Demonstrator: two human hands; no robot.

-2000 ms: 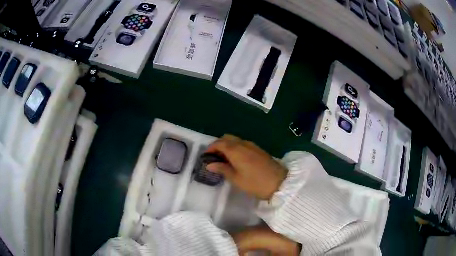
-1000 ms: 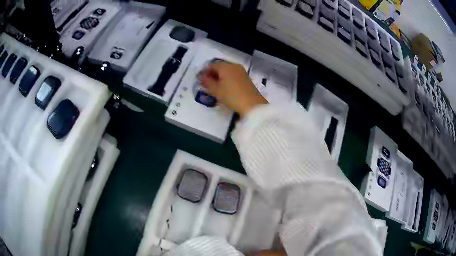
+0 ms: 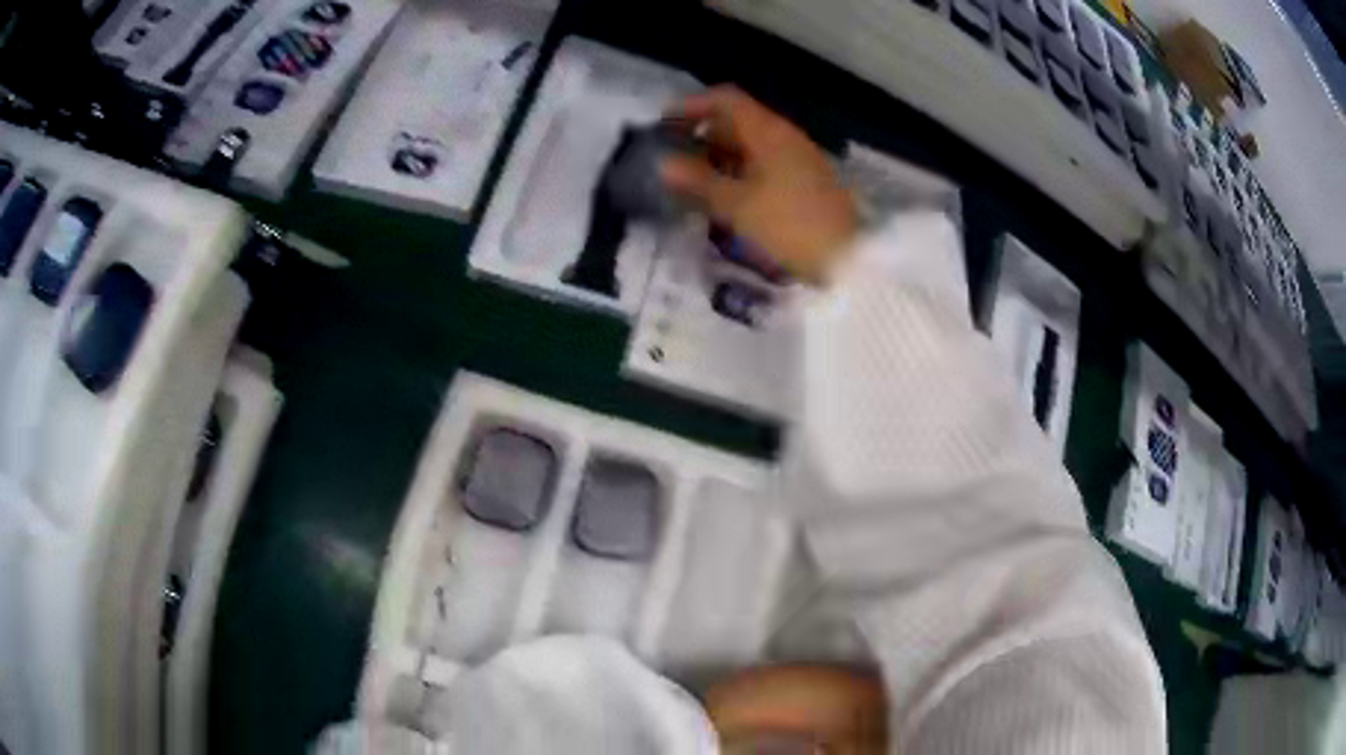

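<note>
An open white box base (image 3: 527,185) lies ahead, with a dark strap (image 3: 598,244) in it. My right hand (image 3: 768,185) is over its right side, fingers closed on a blurred, dark rounded watch body (image 3: 647,174). My left hand (image 3: 797,705) is at the bottom, cut off by the edge; what it holds is unclear. The foam tray (image 3: 421,509) lies nearest, with two grey-backed watch bodies (image 3: 506,477), (image 3: 616,506) in its upper pockets and a bare pocket to their right. My right sleeve hides the tray's right part.
A printed box lid (image 3: 687,332) lies partly under my right forearm. Stacked trays with dark watch bodies (image 3: 108,328) stand at left. A long tray stack (image 3: 945,118) runs along the far side. More white boxes (image 3: 428,111) lie at far left and right (image 3: 1159,479).
My right hand has moved from the near tray to the boxes, then left from the printed lid to the open box. The watch body seen in that box's upper recess is now in my fingers.
</note>
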